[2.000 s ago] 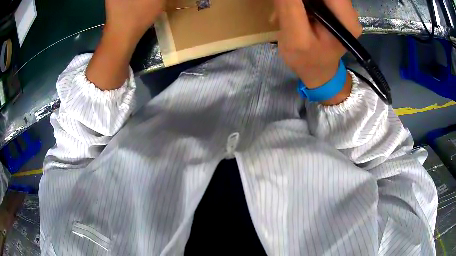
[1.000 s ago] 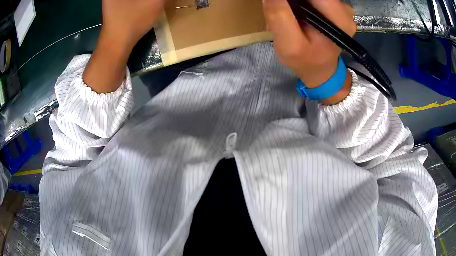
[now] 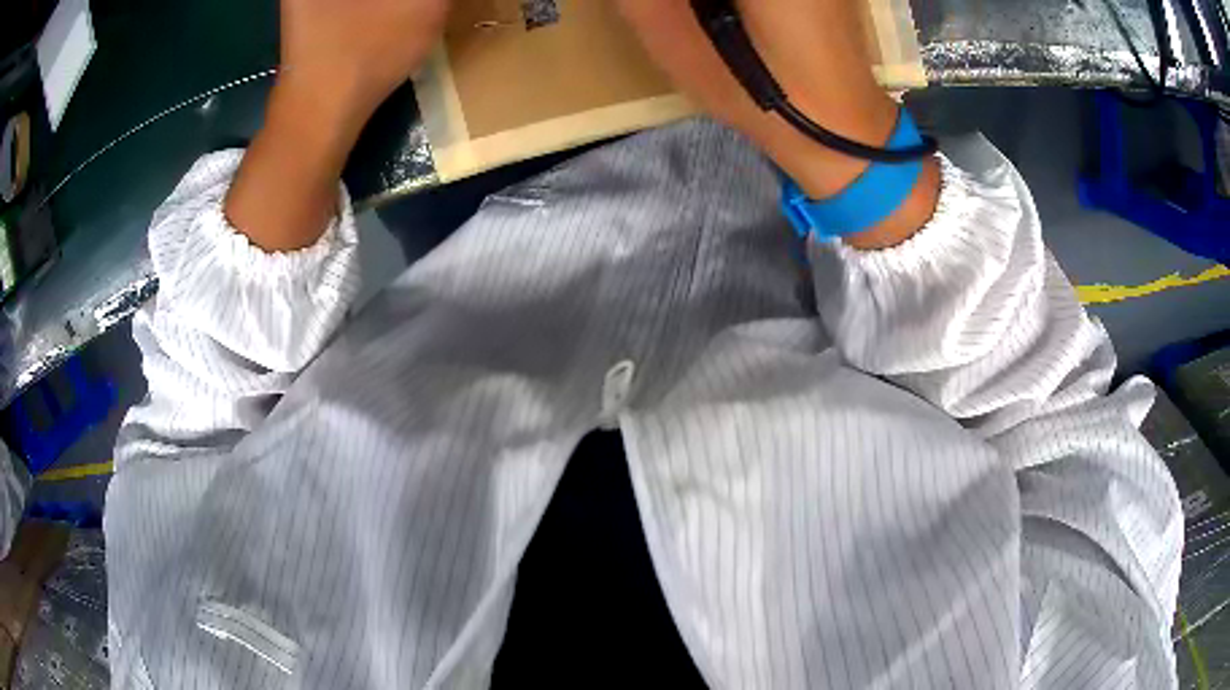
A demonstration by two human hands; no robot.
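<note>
The tan work board (image 3: 567,74) with cream tape edges lies at the top centre. A small dark square piece (image 3: 540,14) lies on it, with a short thin wire-like sliver (image 3: 496,23) to its left. My left hand (image 3: 362,34) is at the board's left edge, its fingers cut off by the top edge. My right hand (image 3: 755,41) is over the board's right part, blurred and cut off at the top. The black handle and cable of the soldering iron (image 3: 735,51) run over it to the wrist. The iron's tip is out of view.
A thin pale strand (image 3: 169,101) curves over the dark green bench at left. A white paper (image 3: 65,54) and a ring-shaped reel (image 3: 15,155) are at far left. The bench's silvery edge (image 3: 1066,61) runs along the right. A blue strap (image 3: 870,196) is on my right wrist.
My right hand has moved left and up over the board, and the iron's black cable now bends over the wrist strap. More of the board's right edge shows. My left hand has barely moved.
</note>
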